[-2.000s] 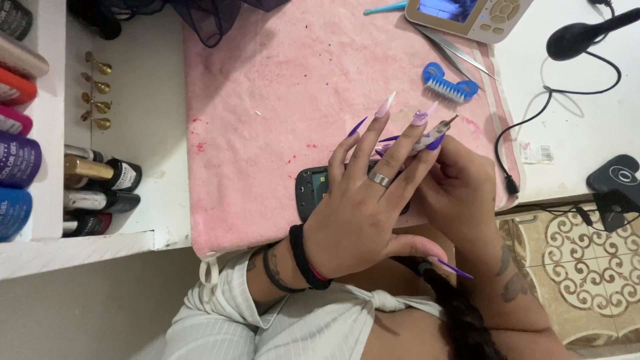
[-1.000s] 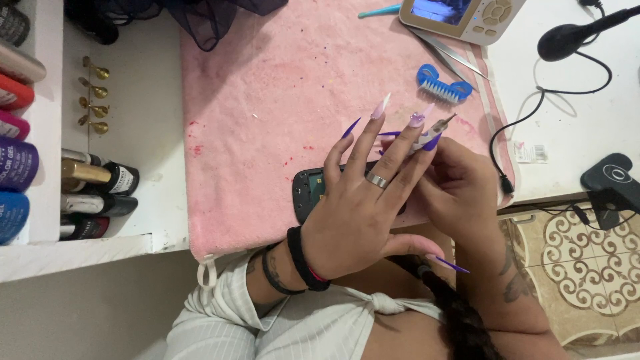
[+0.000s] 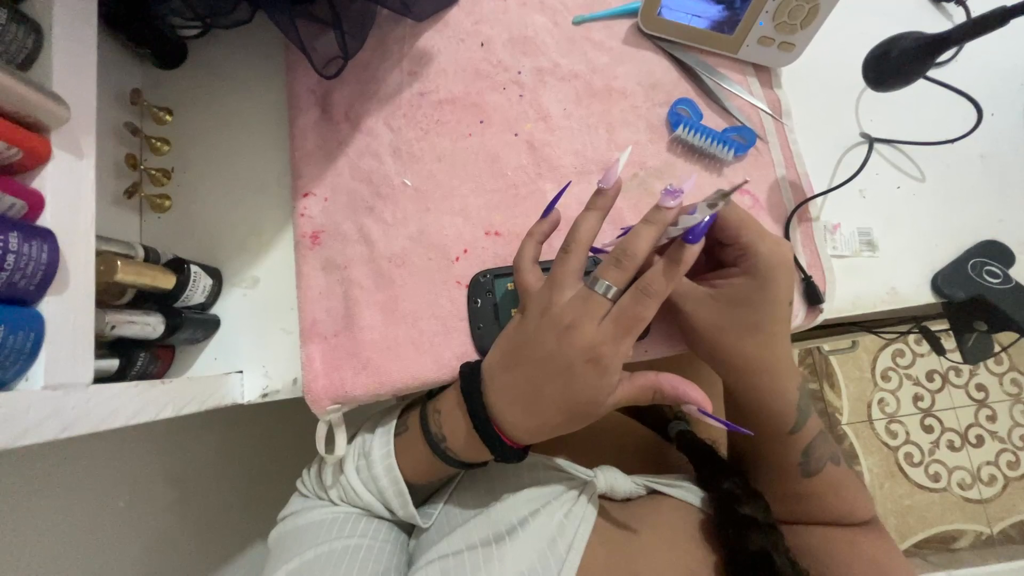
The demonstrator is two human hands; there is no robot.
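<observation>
My left hand (image 3: 568, 344) lies back up over a black phone (image 3: 483, 308), fingers spread, with a ring and long pointed nails. The phone's housing shows screw holes and part of a green circuit board; the rest is covered. My right hand (image 3: 736, 280) is curled beside and partly behind the left fingers. A slim light-coloured tool (image 3: 704, 211) with a thin metal tip sticks out between the hands, against the right hand, its tip pointing up and right. The left index nail overlaps it. The right fingertips and the tool's other end are hidden.
A pink towel (image 3: 384, 200) lies under the phone. Beyond the hands are a blue nail brush (image 3: 712, 132), metal tweezers (image 3: 724, 84) and a white-gold device with a screen (image 3: 736, 24). A black cable (image 3: 868, 160) runs at right. Polish bottles (image 3: 152, 280) stand at left.
</observation>
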